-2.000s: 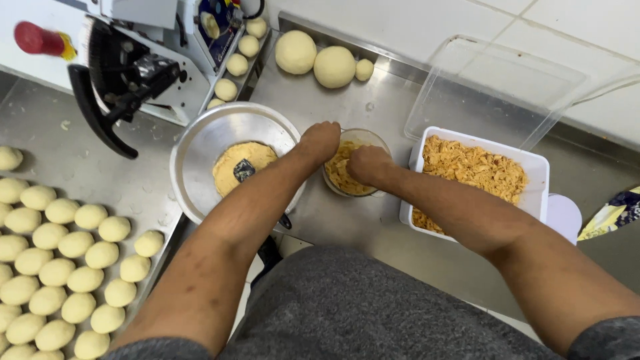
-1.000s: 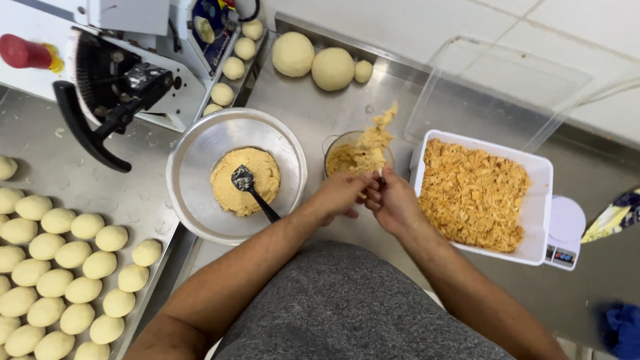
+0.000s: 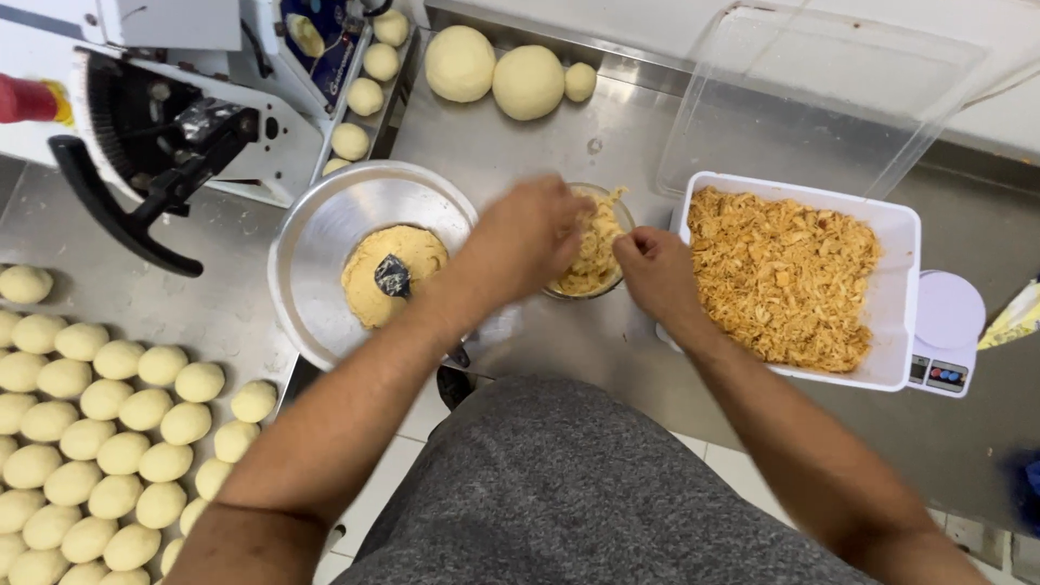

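Note:
A small glass bowl (image 3: 587,276) holds a pale yellow, shredded-looking mixture (image 3: 597,244). My left hand (image 3: 536,231) is at the bowl's left side, blurred, with its fingers over the mixture; whether it grips anything is hidden. At the right rim is my right hand (image 3: 656,264), thumb and fingertips pinched together at the mixture's edge; what lies between them is unclear. To the left, a round metal bowl (image 3: 301,260) contains a smooth yellow mass (image 3: 366,276) with a dark spatula head (image 3: 392,276) resting on it. A white plastic tub (image 3: 902,284) of orange shredded filling (image 3: 784,276) stands to the right.
Several dough balls (image 3: 106,398) lie in rows at lower left. Larger dough balls (image 3: 528,81) sit against the back edge. A machine with a black curved handle (image 3: 122,219) stands at upper left. A clear lid (image 3: 812,89) leans behind the tub, and a kitchen scale (image 3: 946,325) is beside it.
One second ago both hands were together in front of the glass bowl, with mixture raised above it. Now they are apart at its two sides, and the mixture lies lower in the bowl.

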